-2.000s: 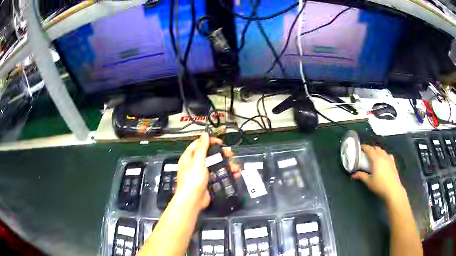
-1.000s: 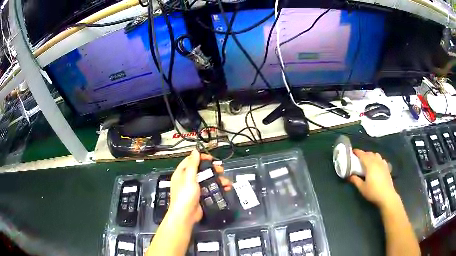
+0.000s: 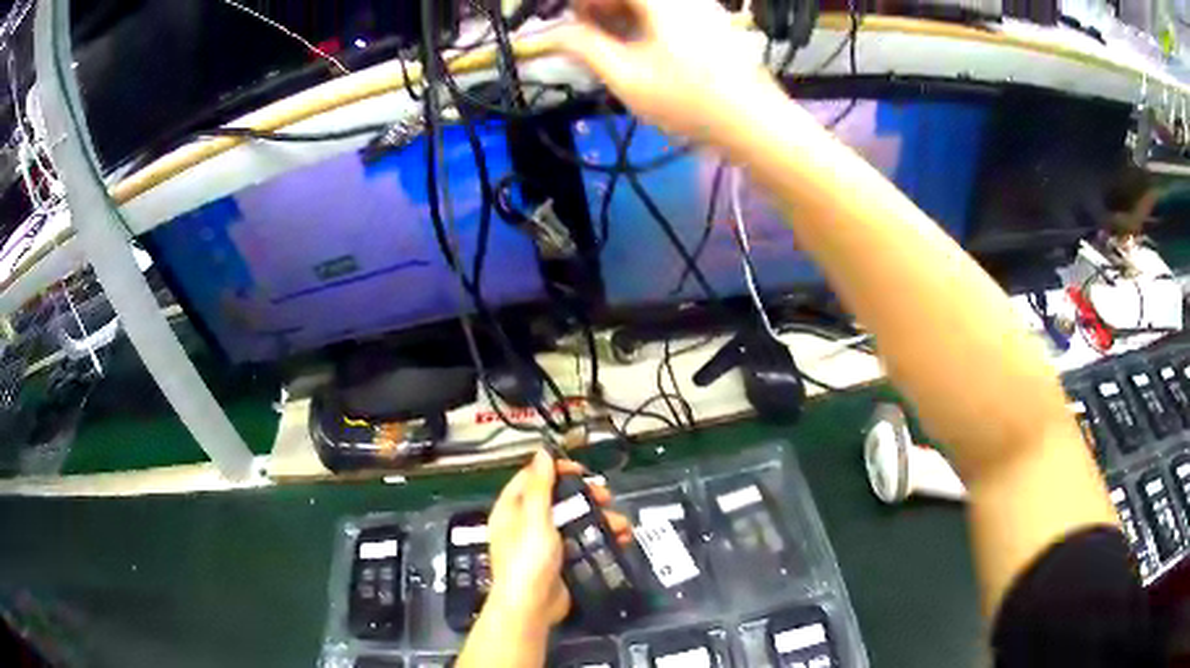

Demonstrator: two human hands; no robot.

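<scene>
My left hand (image 3: pixel 533 535) holds a black mobile phone (image 3: pixel 594 555) over the clear blister tray (image 3: pixel 818 561). The phone has a white label near its top end, and a thin cable meets that end. More labelled phones lie in the tray pockets, such as the phone at the left (image 3: pixel 377 582). A white label slip (image 3: pixel 667 548) lies in an upper pocket. My right hand (image 3: pixel 640 46) is raised to the shelf edge at the top, blurred and partly cut off. The white-grey barcode scanner (image 3: pixel 900 457) lies on the mat, partly behind my right arm.
Black cables hang before the two monitors (image 3: pixel 392 248). A dark round device (image 3: pixel 379 431) and black stand (image 3: pixel 770 379) are at the bench back. A second phone tray (image 3: pixel 1133 450) is at the right. A slanted white post (image 3: pixel 157 339) stands at the left.
My right hand has let go of the scanner and moved up and left to the shelf edge. The scanner now lies on the mat. My left hand still holds the phone.
</scene>
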